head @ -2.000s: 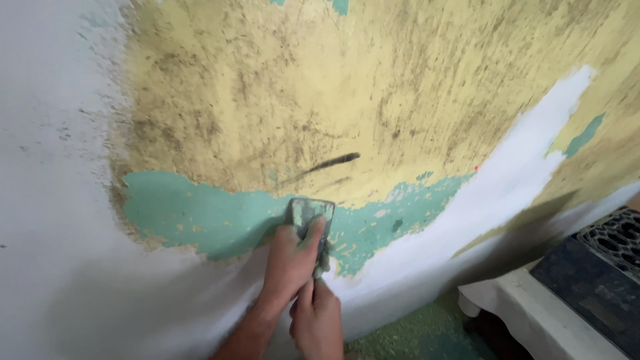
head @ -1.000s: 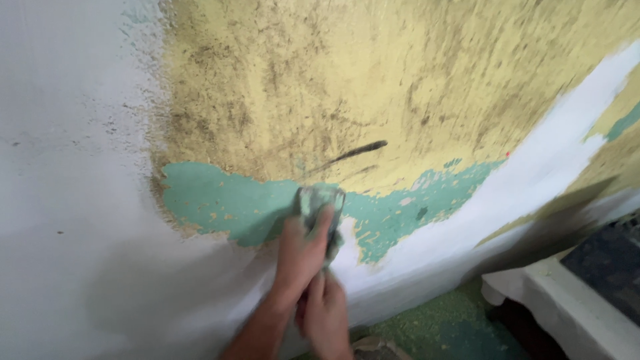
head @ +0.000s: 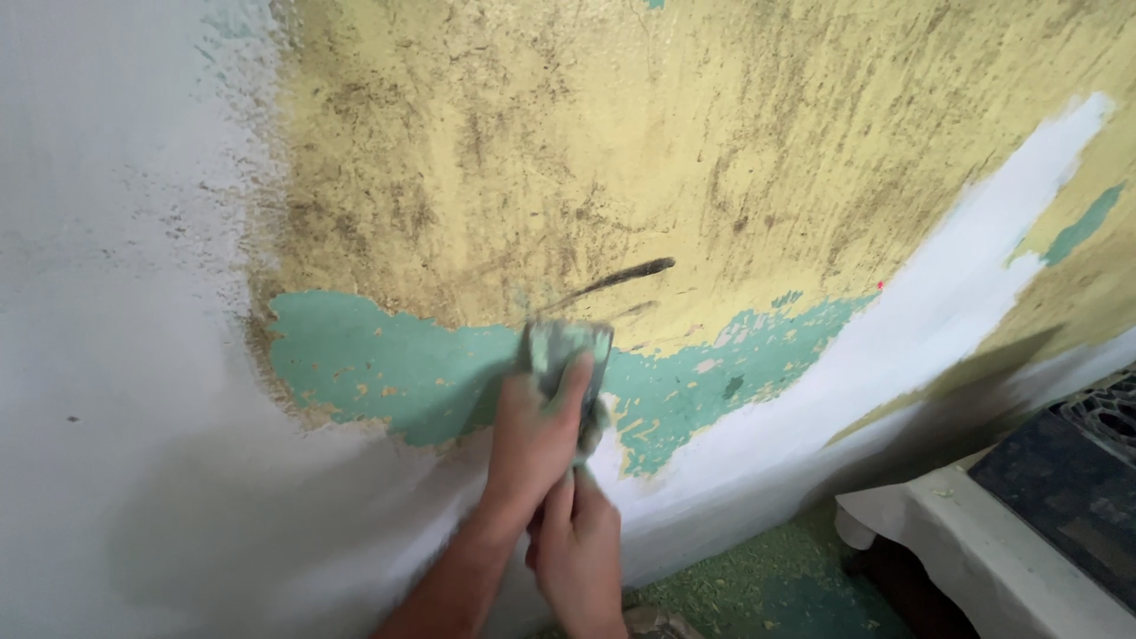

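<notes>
A flat metal scraper, smeared with pale green, lies with its blade against the wall at the upper edge of a green painted patch. My left hand grips it near the blade, thumb laid along its face. Lower down, my right hand is closed around what appears to be the handle, which is mostly hidden. Above the blade spreads stained yellow paint, crossed by a dark streak. White wall surface borders the patch at left and below.
At lower right a white ledge or bench with a curved edge carries a dark box-like object with a pierced top. Paint flakes litter the green floor below the wall. A white band runs diagonally across the yellow paint.
Both hands keep hold of the scraper at the green patch. A pale greenish scrape mark shows above the blade, where none was visible two seconds ago.
</notes>
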